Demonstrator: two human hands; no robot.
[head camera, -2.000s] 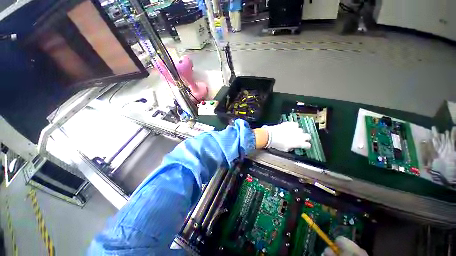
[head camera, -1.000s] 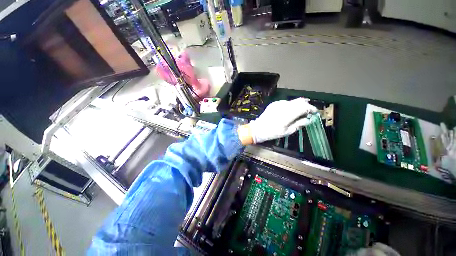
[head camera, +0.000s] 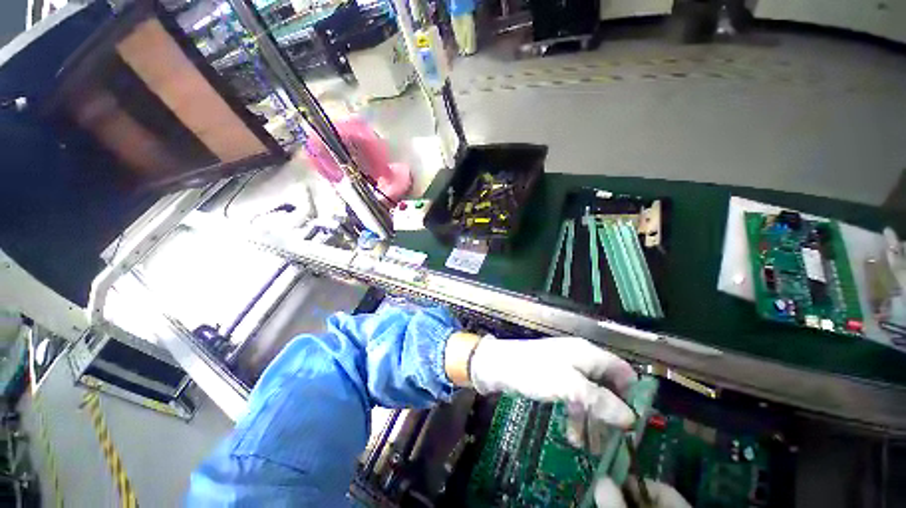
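My left hand (head camera: 566, 382), in a white glove, holds the upper end of pale green strips (head camera: 644, 397) above the boards. My right hand (head camera: 646, 493), also gloved, is cut off by the bottom edge and touches the strips' lower end; a thin dark stick shows at its fingers. Below lie two green circuit boards, the left one (head camera: 509, 446) partly covered by my hand and the right one (head camera: 710, 458), in a black carrier. The strip tray (head camera: 581, 283) on the green mat holds several more green strips (head camera: 626, 268).
A black parts bin (head camera: 527, 184) with yellow and black pieces stands behind the rail. A button box (head camera: 409, 213) is beside it. A spare board (head camera: 805, 273) lies on white paper at right, near white gloves (head camera: 889, 288). A large monitor (head camera: 169, 99) stands at left.
My left hand has moved from the strip tray down over the boards, now with green strips in it. My right hand has come up to meet it. The yellow tool part seen earlier is not visible.
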